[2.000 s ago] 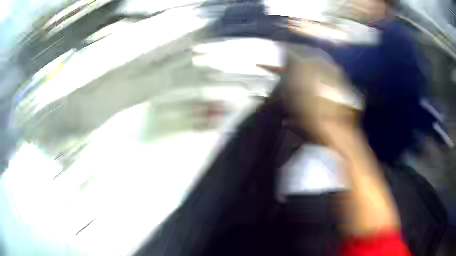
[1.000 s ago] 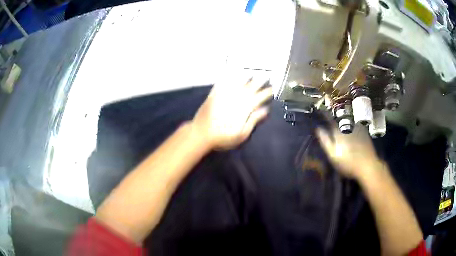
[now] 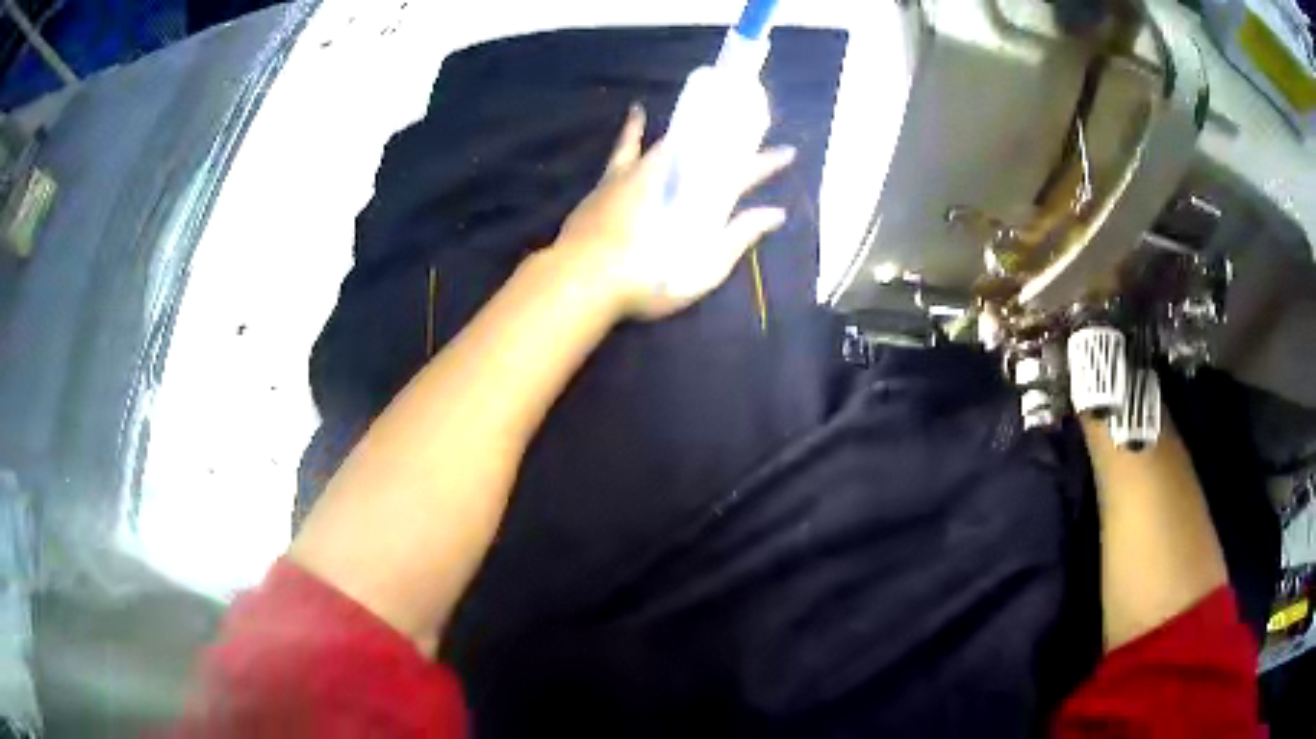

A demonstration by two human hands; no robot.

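Note:
A black garment (image 3: 693, 477) covers the white tabletop and runs under the head of the beige sewing machine (image 3: 1010, 130). Two short yellow-orange stitch bars show on the cloth, at left and near the middle. My left hand (image 3: 671, 224) lies on the upper part of the cloth, palm down with fingers spread, beside the machine head. My right forearm reaches up behind the white tension knobs (image 3: 1100, 371); the right hand itself is hidden by the machine and knobs. The needle area is hard to make out.
The white machine lamp (image 3: 722, 98) on a blue neck hangs over my left hand. The white tabletop (image 3: 238, 347) shows left of the cloth, with a grey extension (image 3: 87, 332) at the far left. Something blue lies behind at upper left. A yellow label is at lower right.
The view has moved from another worker to the machine. Since one second ago, the cloth has spread further up the table, my left hand has moved up, and my right hand has gone behind the knobs.

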